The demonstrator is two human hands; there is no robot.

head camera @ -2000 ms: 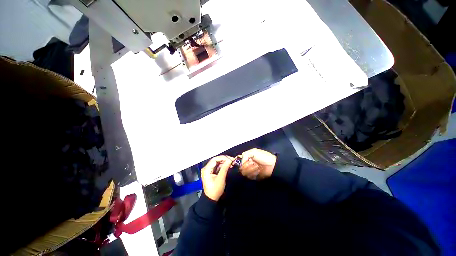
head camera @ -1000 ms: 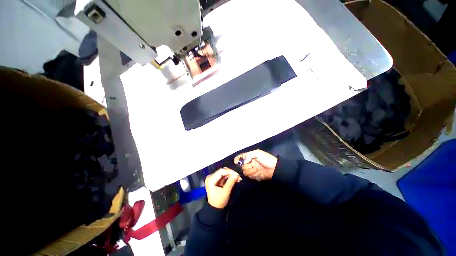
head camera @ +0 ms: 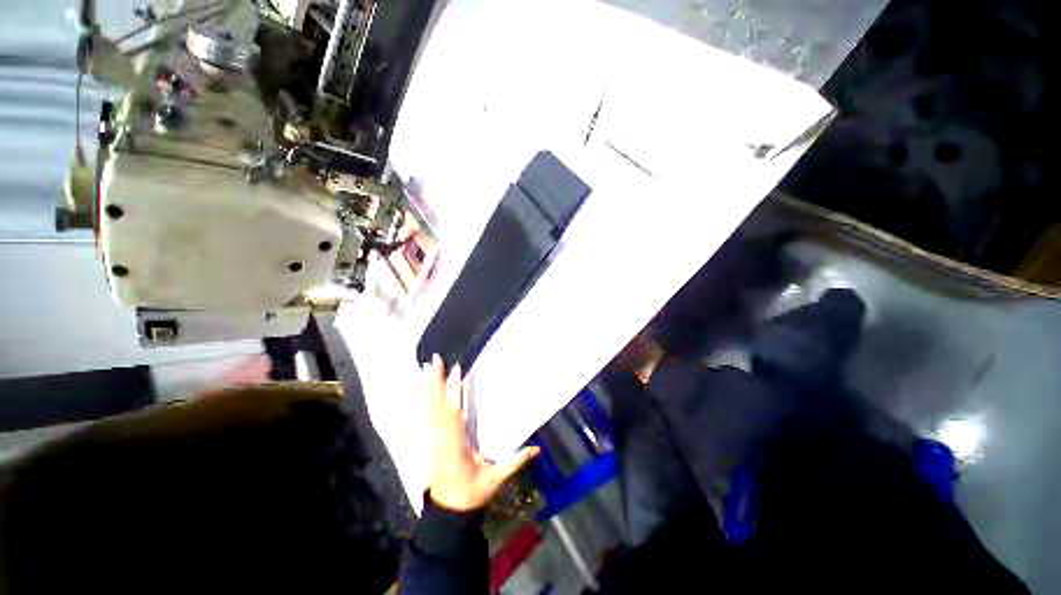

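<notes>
A stack of dark fabric strips [head camera: 500, 262] lies on the white sheet [head camera: 628, 244], aslant. My left hand [head camera: 457, 453] is spread over the sheet's near edge, its fingertips at the near end of the strips, gripping nothing visible. My right hand [head camera: 640, 356] is only partly seen, small and dark, below the table edge; its fingers and anything in them are hidden. The coppery clamp frame [head camera: 413, 252] is left of the strips, beside the cream sewing head [head camera: 221, 233].
A cardboard box [head camera: 175, 413] with a very dark inside stands at the lower left. Another box edge [head camera: 919, 238] curves at the right. Blue parts [head camera: 578, 482] and a red strip [head camera: 512, 558] show below the table. My legs are over the grey floor.
The view has turned and leaned down. My hands have parted: the left has moved up to the strips, the right is by the table edge. The small item between my fingers is no longer visible.
</notes>
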